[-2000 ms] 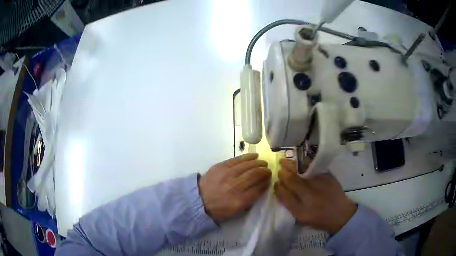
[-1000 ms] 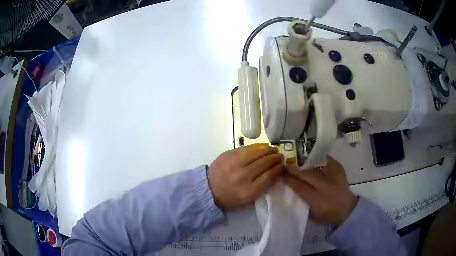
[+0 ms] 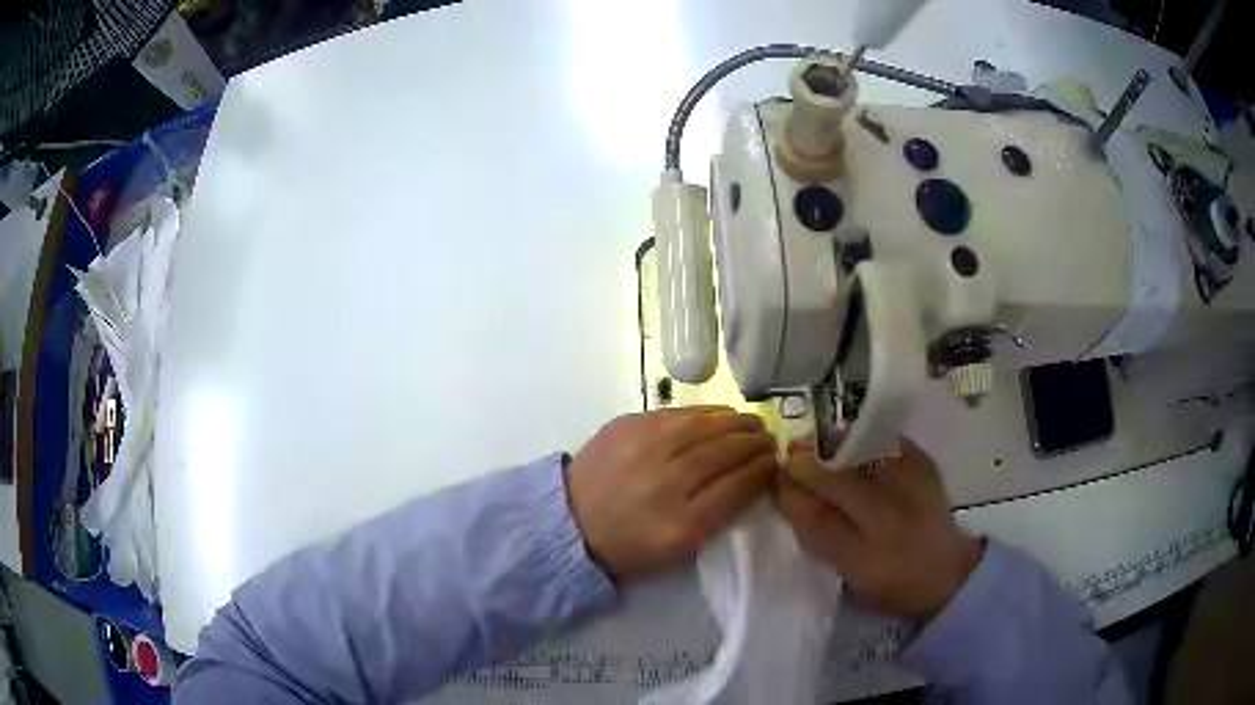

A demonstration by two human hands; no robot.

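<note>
A white fabric piece (image 3: 771,606) runs from the needle area down over the front table edge. My left hand (image 3: 672,485) lies on its left side with bent fingers close to the presser foot. My right hand (image 3: 888,530) grips its right side, fingertips under the guard. The two hands nearly touch at the fingertips. The sewing machine head (image 3: 936,248) stands over the fabric. The needle is hidden; the area under it is lit yellow.
A lamp (image 3: 687,282) hangs left of the head. A flat black rectangle (image 3: 1069,406) lies on the machine bed. White fabric strips (image 3: 134,400) lie over a blue tray (image 3: 69,234) at the left. Printed ruler marks (image 3: 585,672) run along the front edge.
Since two seconds ago my left hand has moved slightly right and up, and my right hand slightly right. The fabric's lower part has spread and shifted. Over the last second the hands have barely moved.
</note>
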